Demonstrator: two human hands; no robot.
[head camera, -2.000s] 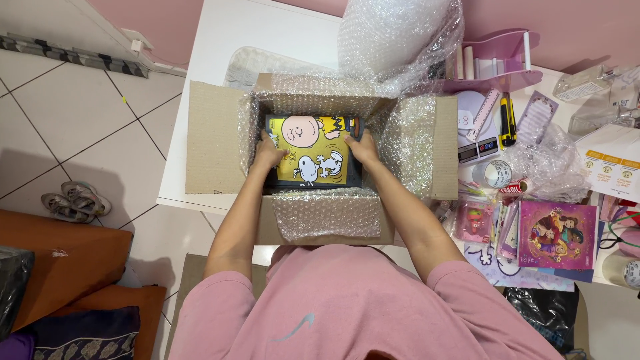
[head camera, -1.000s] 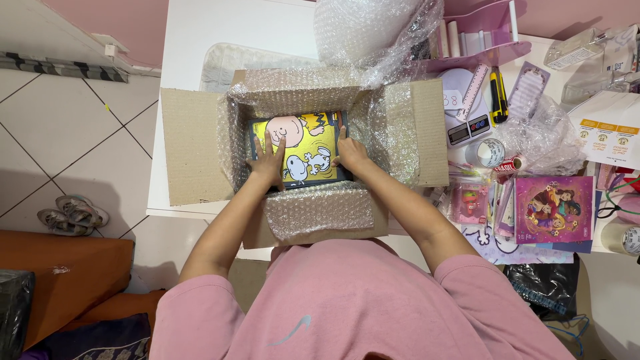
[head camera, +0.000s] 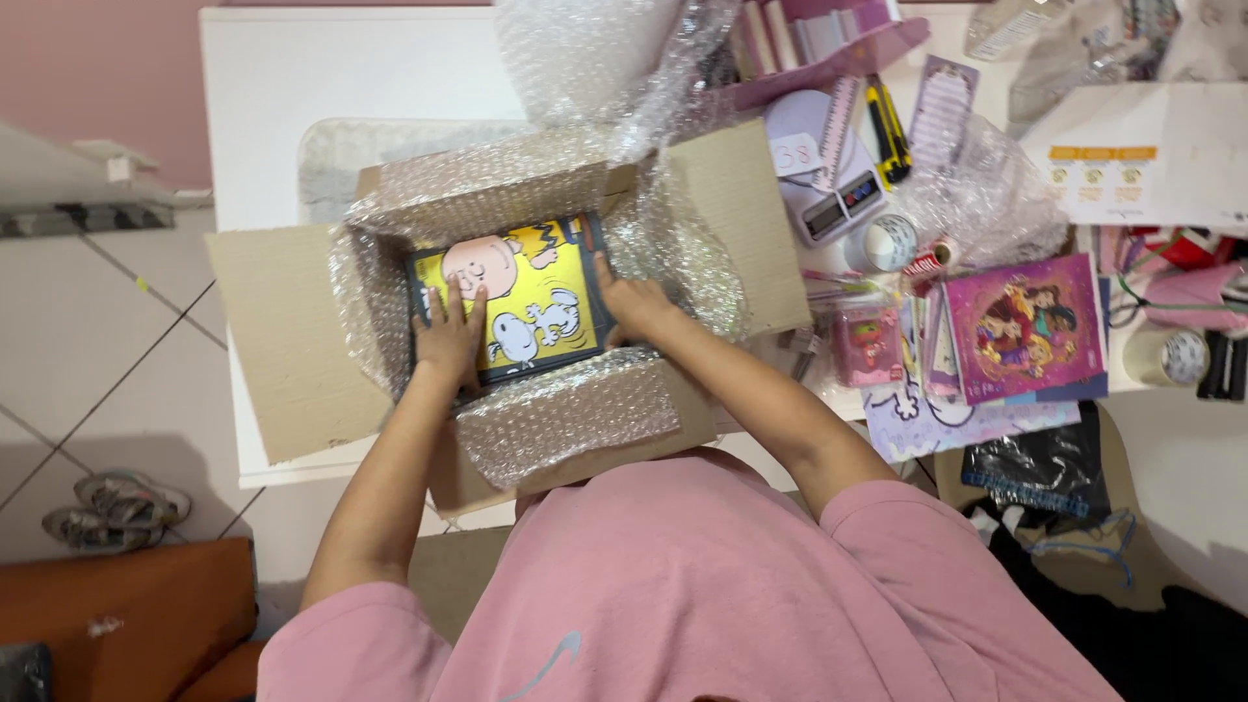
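An open cardboard box (head camera: 283, 341) lined with bubble wrap (head camera: 575, 419) sits on the white table near my body, its flaps folded outward. Inside lies a flat, dark-edged item with a yellow cartoon cover (head camera: 575, 327), showing a round-headed figure and a white dog. My left hand (head camera: 450, 336) rests on the cover's left part with its fingers apart. My right hand (head camera: 629, 302) is at the item's right edge, index finger extended along it, the other fingers partly curled. The item's underside and whatever lies beneath it are hidden.
Loose bubble wrap (head camera: 595, 58) stands behind the box. To the right are a digital kitchen scale (head camera: 824, 219), a yellow utility knife (head camera: 887, 132), a tape roll (head camera: 885, 242), a pink illustrated booklet (head camera: 1029, 327) and a pink organizer (head camera: 829, 58). Sandals (head camera: 117, 512) lie on the tiled floor.
My hands held the item's two sides earlier; my left hand has since moved onto the cover, fingers spread. The box now looks slightly turned, and the view has shifted.
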